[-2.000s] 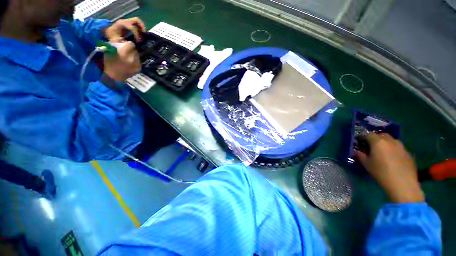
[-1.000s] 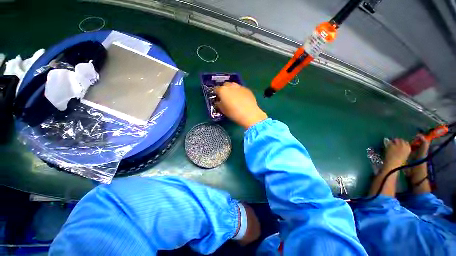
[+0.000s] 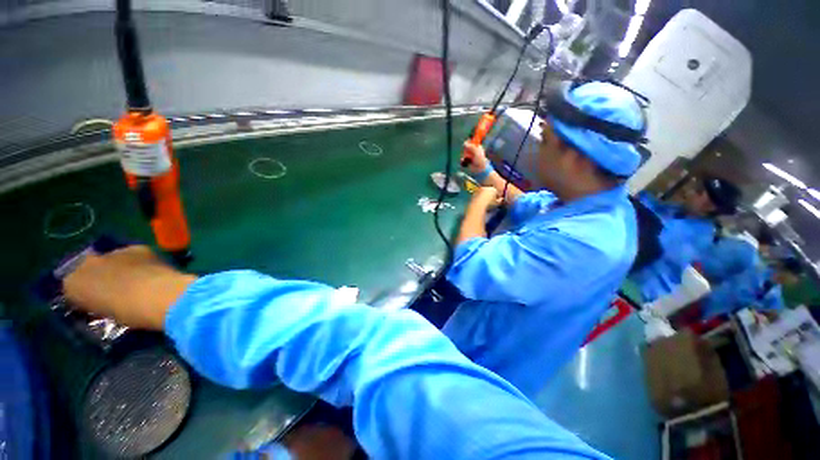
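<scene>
My right hand point(image 3: 126, 287) reaches over the purple bin point(image 3: 106, 244); its fingertips are down at the bin and hidden, so I cannot tell if they hold anything. Bright silver metal parts point(image 3: 106, 329) show below the hand. The round grey screw tray point(image 3: 138, 402) lies just in front of the bin. The orange electric screwdriver point(image 3: 157, 184) hangs nose down from above, behind my right wrist and untouched. My left hand point(image 3: 316, 444) is only a dark, blurred patch of skin cut off by the bottom edge, partly behind my right sleeve.
The blue disc point(image 3: 20, 395) is cut off at the left edge. A small white piece point(image 3: 345, 295) lies beyond my right sleeve. A worker point(image 3: 548, 269) at the right holds another orange screwdriver point(image 3: 481, 135) over the bench, with a black cord hanging between us. More workers sit beyond.
The view has swung right, so the blue disc is mostly out and the neighbouring worker is in view. My right hand stays at the purple bin. The screwdriver still hangs free.
</scene>
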